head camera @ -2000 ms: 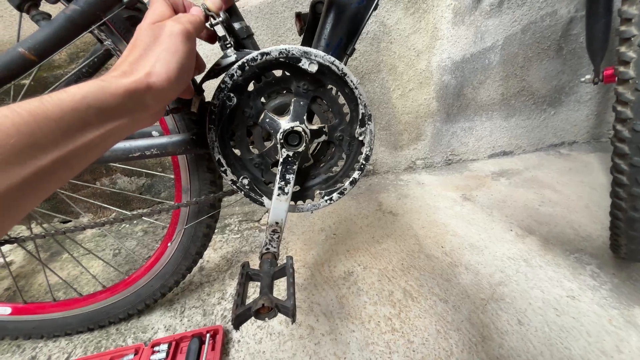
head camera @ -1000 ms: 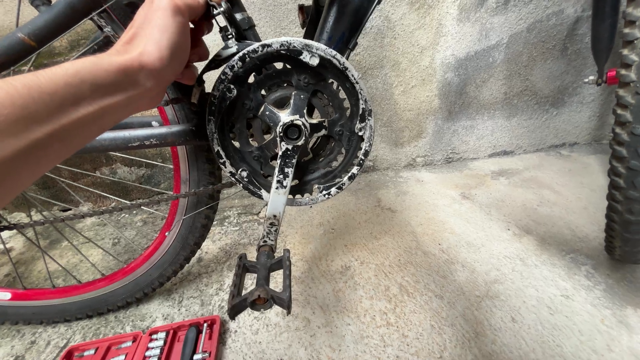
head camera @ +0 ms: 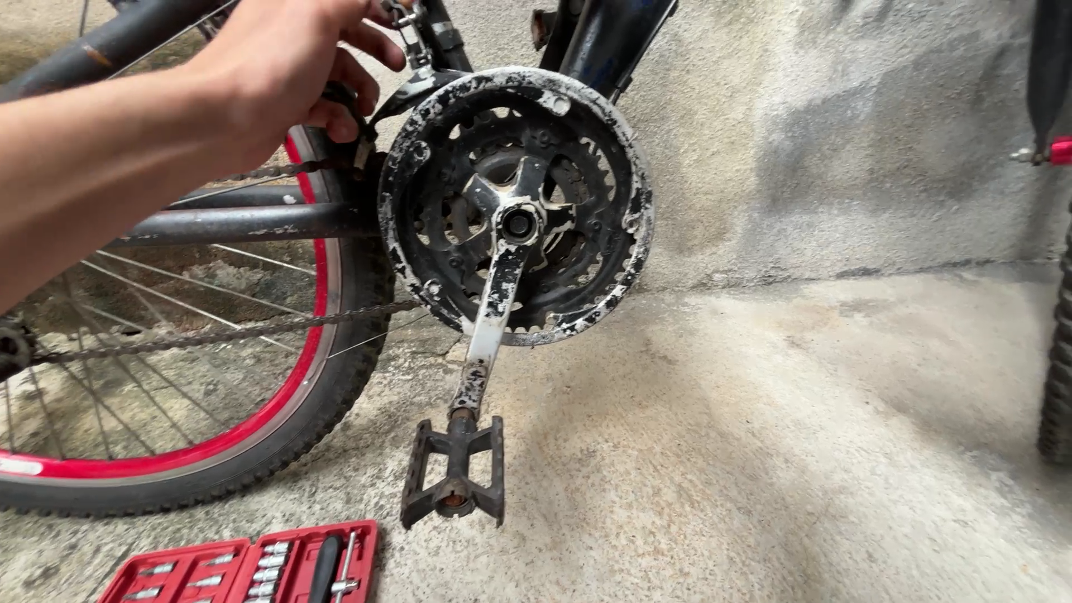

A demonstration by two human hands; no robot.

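My left hand (head camera: pixel 289 71) reaches in from the left to the front derailleur (head camera: pixel 414 84) of a bicycle, its fingers curled around the derailleur's rear side, above the chain. Whether the fingers grip it is hard to tell. Just right of the hand is the crankset's worn black-and-white chainring guard (head camera: pixel 638 213). The crank arm (head camera: pixel 494 314) points down, with a black platform pedal (head camera: pixel 456 469) at its end. The bicycle chain (head camera: pixel 226 333) runs back to the left, past the red-rimmed rear wheel (head camera: pixel 314 352). My right hand is not in view.
An open red socket set case (head camera: pixel 374 536) lies on the concrete floor (head camera: pixel 712 469) at the lower left, holding sockets and a black-handled driver (head camera: pixel 325 569). A rough wall (head camera: pixel 837 151) stands behind the bicycle. The front tire (head camera: pixel 1057 368) is at the right edge.
My left hand has moved down from the top of the derailleur toward its rear side, and its fingers have spread. The crank and pedal hold the same position.
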